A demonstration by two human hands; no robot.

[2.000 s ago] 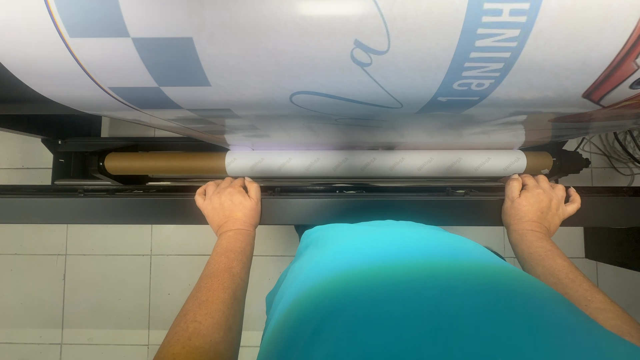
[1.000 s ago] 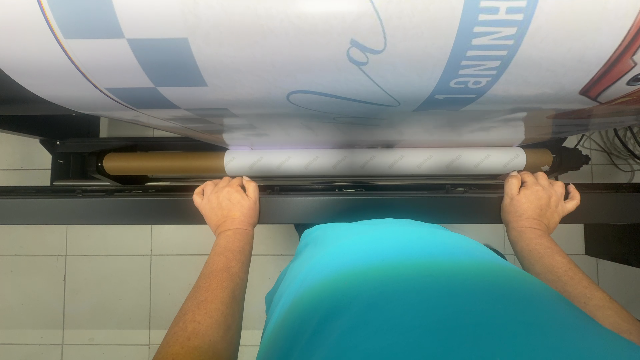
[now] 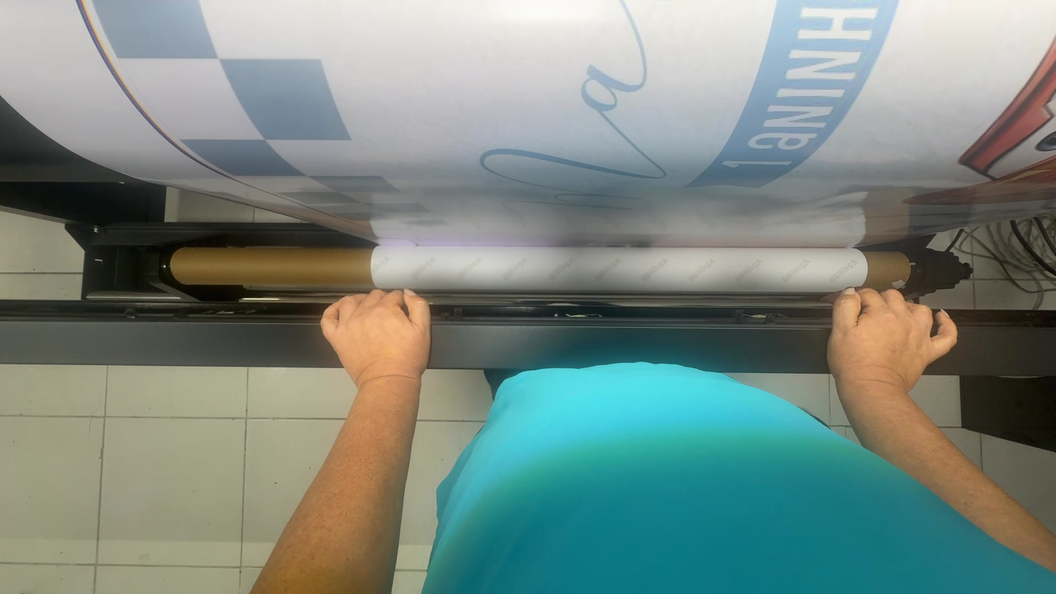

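My left hand point(image 3: 379, 334) rests on the black front rail point(image 3: 627, 342) of a wide-format printer, its fingers curled over the rail's far edge. Farther right, my right hand point(image 3: 887, 334) lies on the same rail, fingers bent over it and thumb side toward the left. Just beyond both hands is a roll of white paper or film point(image 3: 619, 269) on a brown cardboard core point(image 3: 272, 266). Above it hangs a wide printed sheet point(image 3: 429, 91) with blue checks, script and lettering, curving down toward the roll. The fingertips are partly hidden at the rail.
A black roll holder point(image 3: 940, 271) carries the core's right end. Loose cables point(image 3: 1019, 256) lie at the far right. A dark frame part point(image 3: 1006, 408) stands at the lower right, over a tiled floor point(image 3: 173, 478). My turquoise shirt point(image 3: 701, 495) is close to the rail.
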